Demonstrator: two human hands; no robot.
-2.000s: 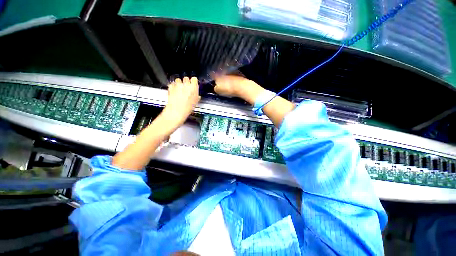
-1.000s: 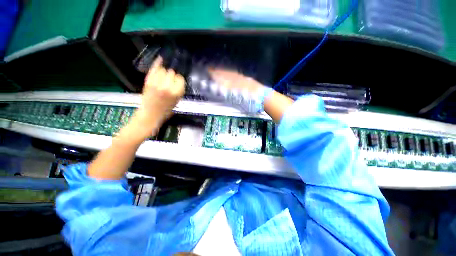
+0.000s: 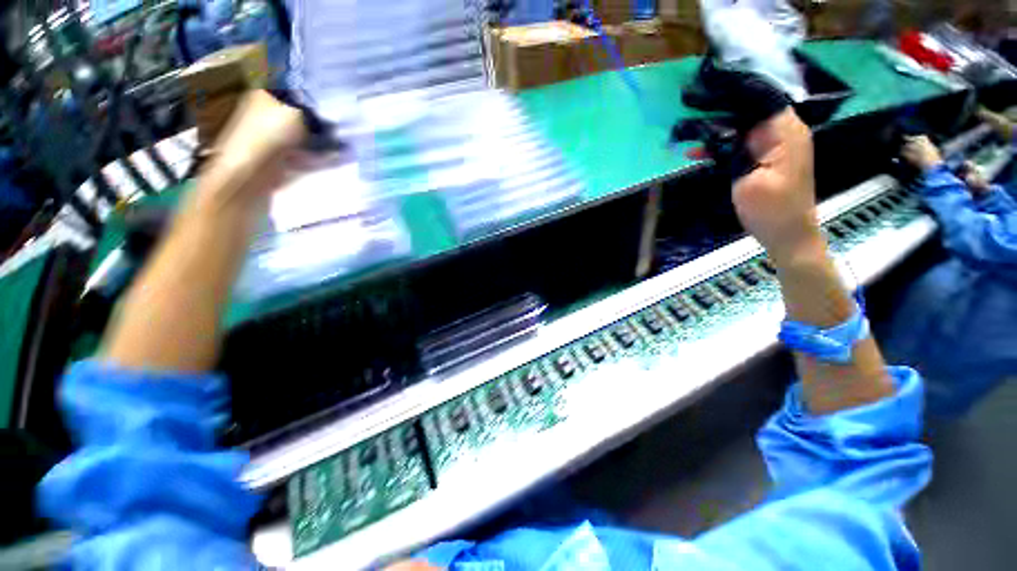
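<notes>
My left hand (image 3: 262, 139) is raised at the upper left, beside blurred clear ribbed trays (image 3: 507, 156) on the green bench top. Its fingertips are dark, and blur hides whether it holds anything. My right hand (image 3: 775, 178) is raised at the upper right with curled fingers, in front of a black bin (image 3: 825, 95) with a whitish clear bag (image 3: 758, 39). Dark shapes at its fingertips cannot be told apart as coverings or parts. Green circuit boards (image 3: 546, 413) with dark upright blocks lie along the pale conveyor rail (image 3: 625, 413) below my hands.
More clear trays (image 3: 480, 335) lie under the green shelf (image 3: 602, 123). Cardboard boxes (image 3: 546, 54) stand behind it. Another person's blue sleeve (image 3: 965, 212) and hands show at the right, by the rail. A blue cord crosses the top.
The view has swung up and to the right. Both hands have left the dark space under the shelf and are now raised, wide apart. The clear tray previously between them is no longer there.
</notes>
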